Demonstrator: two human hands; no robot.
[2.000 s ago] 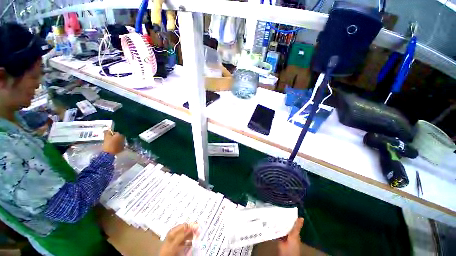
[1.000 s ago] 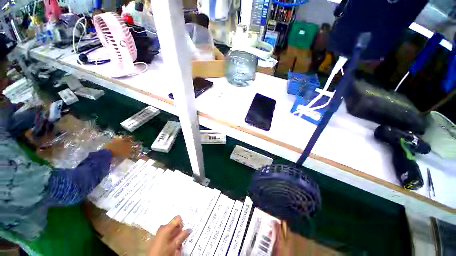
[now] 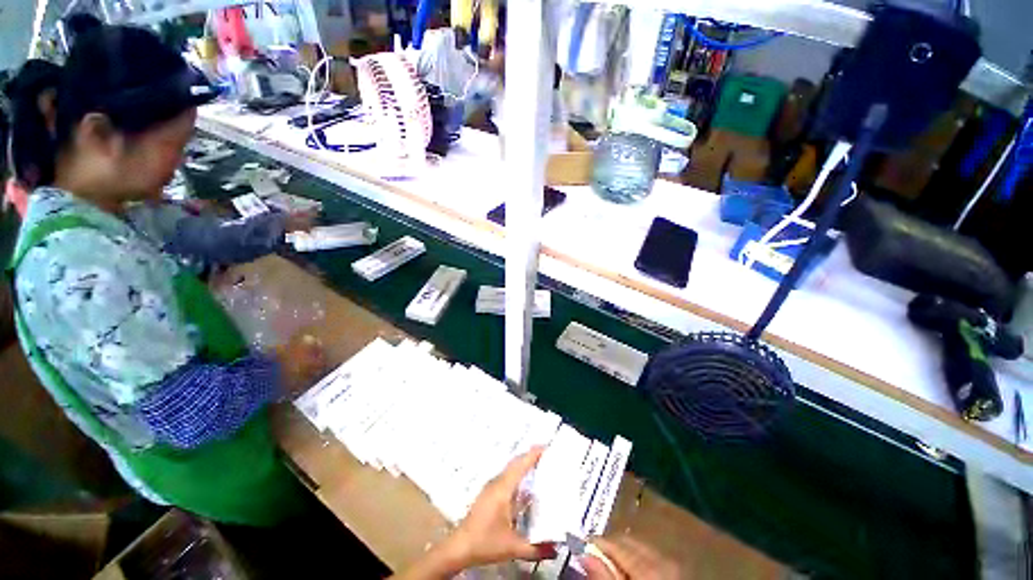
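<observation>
Many long white printed unit boxes (image 3: 436, 425) lie in an overlapping row on the brown cardboard-covered bench (image 3: 391, 527). My left hand (image 3: 495, 521) grips a white unit box (image 3: 552, 485) at the near right end of the row, thumb on top and fingers at its near end. My right hand (image 3: 630, 561) is blurred and cut off by the bottom edge. Its fingertips are at a small white end flap (image 3: 578, 546) of that box; whether they pinch it is unclear. More thick boxes (image 3: 612, 482) stand just right of the held box.
The green conveyor (image 3: 725, 499) behind the bench carries scattered white boxes (image 3: 603, 352). A dark clip fan (image 3: 719, 385) hangs low over it. A white post (image 3: 522, 215) rises behind the row. A neighbouring worker (image 3: 147, 329) in a green apron stands left, near clear plastic bags (image 3: 266, 306).
The view has swung left. The box held up two seconds ago was at the row's right end one second ago. My left hand has closed on a box, and my right fingertips are at its near end.
</observation>
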